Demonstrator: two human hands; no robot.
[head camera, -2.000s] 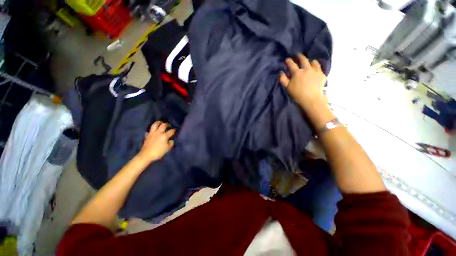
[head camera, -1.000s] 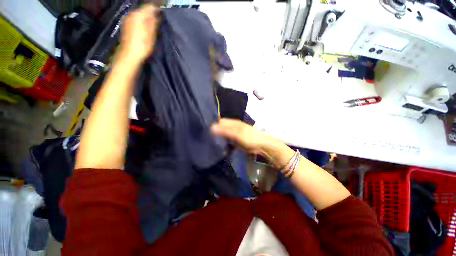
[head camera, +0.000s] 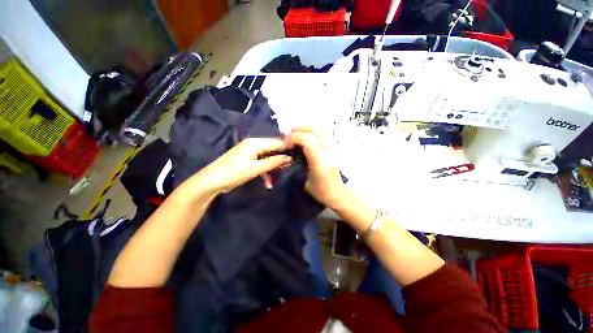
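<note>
The dark navy garment body (head camera: 227, 227) lies over the left end of the white machine table (head camera: 403, 208) and hangs down over the lap. My left hand (head camera: 250, 162) lies on the garment, fingers pointing right, pinching cloth near its edge. My right hand (head camera: 315, 166) meets it there and pinches the same edge; the fingertips of both hands nearly touch. The exact fold between the fingers is too small to tell. The presser foot and needle area (head camera: 372, 120) is to the right of the hands, apart from the cloth.
The white sewing machine (head camera: 507, 110) stands at the right. Red-handled thread snips (head camera: 454, 170) lie on the table, with navy scraps (head camera: 442, 136) behind. A red basket (head camera: 504, 286) is lower right. Striped black pieces (head camera: 146, 172) and a plastic-wrapped roll (head camera: 162, 97) are left.
The view has turned up towards the machine. My left hand has come down from the raised cloth to meet my right hand at the garment's edge. The garment now lies lower and more spread.
</note>
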